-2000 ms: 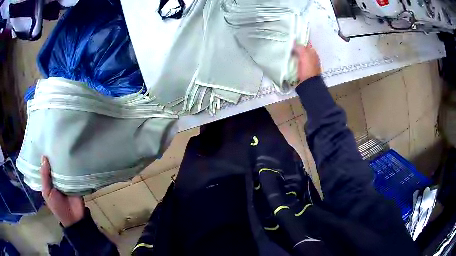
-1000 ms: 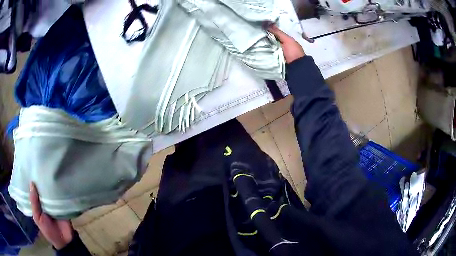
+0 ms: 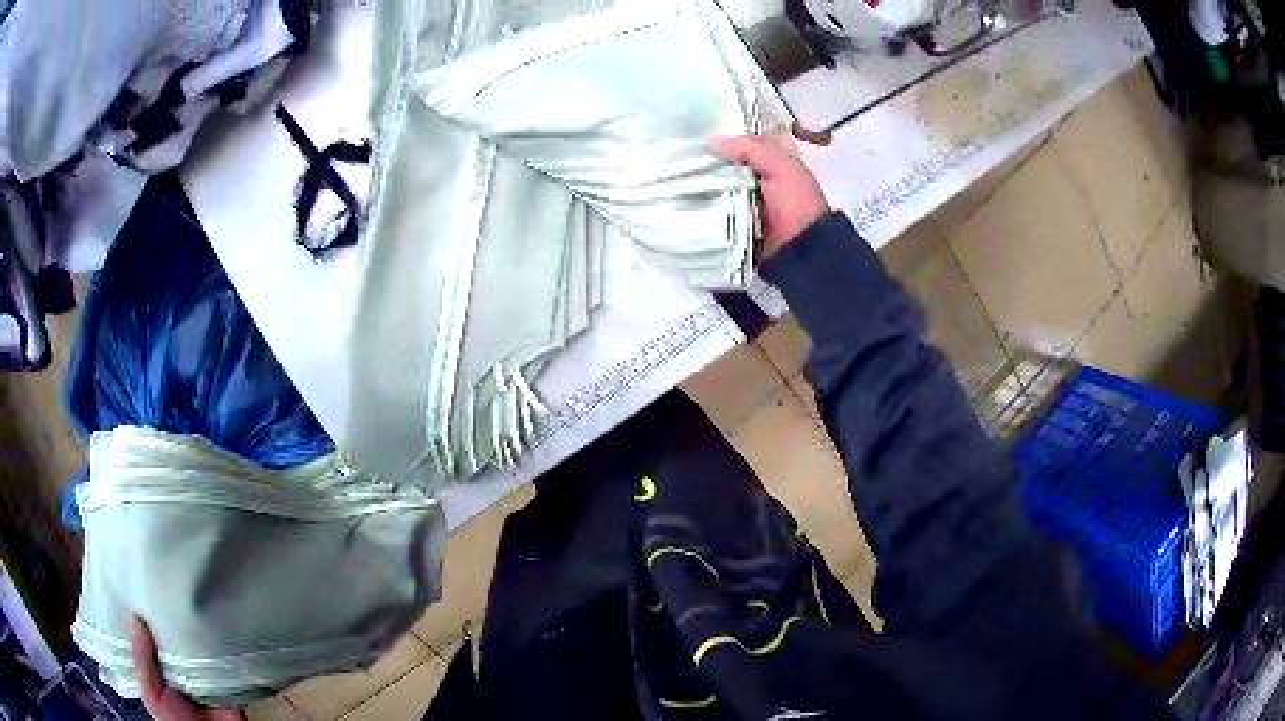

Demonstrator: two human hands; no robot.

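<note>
A thick stack of pale grey-green garment pieces (image 3: 268,578) hangs off the table's left corner. My left hand (image 3: 166,690), cut off by the bottom edge, holds its lower edge, thumb on top and fingers underneath. More pale green pieces (image 3: 409,268) lie in layers on the white table, with thread tails at their lower ends. My right hand (image 3: 778,195) grips the right end of a folded stack of these pieces (image 3: 606,99), thumb on top; its other fingers are mostly hidden.
A blue plastic bag (image 3: 190,338) is beside the table (image 3: 261,247). A dark tie strip (image 3: 327,197) lies on the tabletop. Light pieces with dark edging (image 3: 127,85) are heaped at upper left. A sewing machine (image 3: 888,20) is at the top. A blue crate (image 3: 1106,493) stands on the tiled floor.
My right hand has drawn the right end of the folded stack leftward across the lying pieces. My left hand keeps its hold on the hanging stack. The view has shifted, showing more of the light heap.
</note>
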